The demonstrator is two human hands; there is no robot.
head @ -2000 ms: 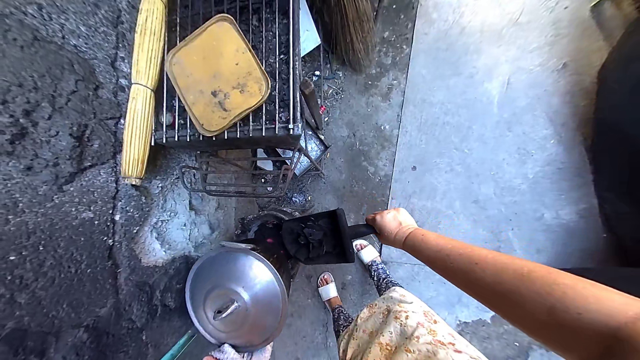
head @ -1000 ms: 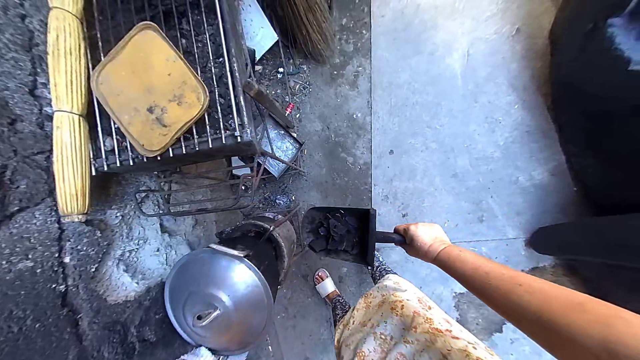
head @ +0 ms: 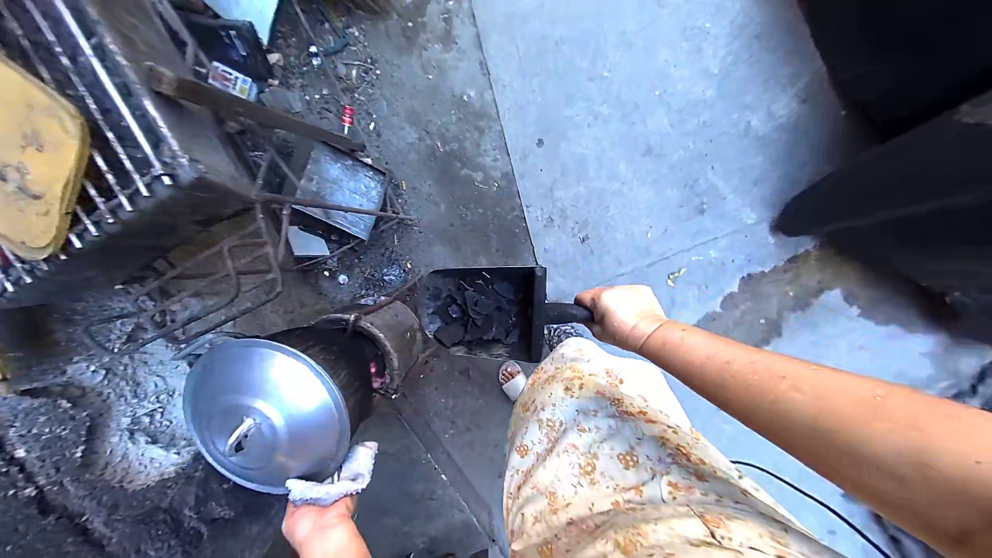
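My right hand (head: 624, 316) grips the dark handle of a black dustpan-shaped metal shovel (head: 539, 310). Dark flakes, apparently charcoal, (head: 477, 310) lie in its pan. At the lower left, my left hand (head: 322, 527) holds a white cloth (head: 341, 477) against the edge of a pot with a shiny aluminium lid (head: 287, 403). The pot's dark side tilts over a round charcoal stove (head: 395, 337), where a small reddish glow shows. The pan's front edge lies close to the stove's right side. The cloth hides part of my left fingers' grip.
A grill with metal bars (head: 116, 101) carries a yellow square lid (head: 39, 155) at the upper left. Below it stands a bent wire rack (head: 232, 271). A wooden strip (head: 256, 112) and a metal sheet (head: 341, 186) lie nearby. Ash (head: 147, 418) covers ground left of the pot.
The pot has tilted away from the stove's opening, showing the glow inside. My left hand with the cloth has come into fuller view. The shovel stays in my right hand. The view has shifted.
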